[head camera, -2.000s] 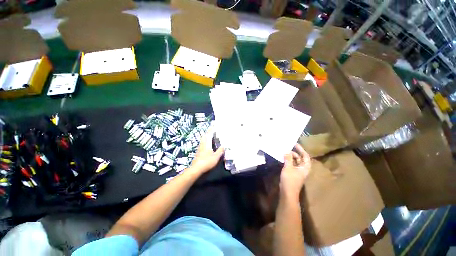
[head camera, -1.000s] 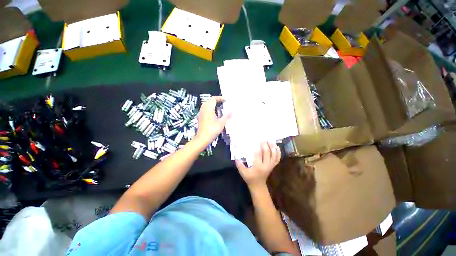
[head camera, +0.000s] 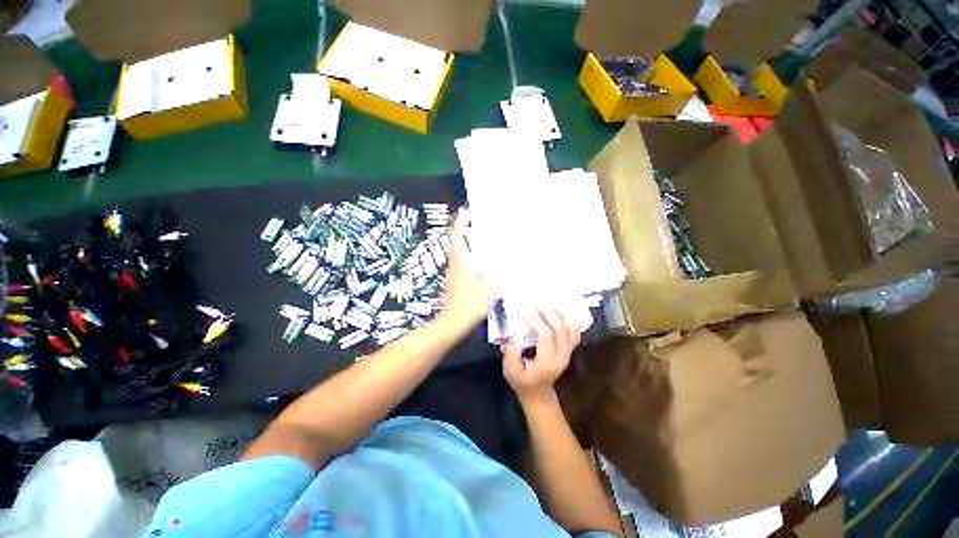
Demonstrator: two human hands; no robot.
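Observation:
A stack of white insert cards (head camera: 542, 231) lies on the black bench, fanned unevenly, between the batteries and the small brown carton. My left hand (head camera: 470, 275) is against the left edge of the stack, its fingers partly hidden by the cards. My right hand (head camera: 542, 352) is at the front edge, fingers curled on the lower cards. Both hands touch the stack; whether either grips a card cannot be told. A loose heap of silver-green batteries (head camera: 363, 268) lies just left of my left hand.
AV cables (head camera: 95, 305) lie tangled at the left. Yellow retail boxes (head camera: 179, 118) stand open on the green conveyor (head camera: 226, 158), with small white units (head camera: 306, 116) beside them. The battery carton (head camera: 726, 299) stands at the right, its creased flap (head camera: 726, 410) towards me. Clear plastic (head camera: 889, 205) lies beyond.
The separate fanned cards held by my right hand two seconds ago now lie on the stack. Since one second ago, my left hand has moved slightly down and right along the stack's edge.

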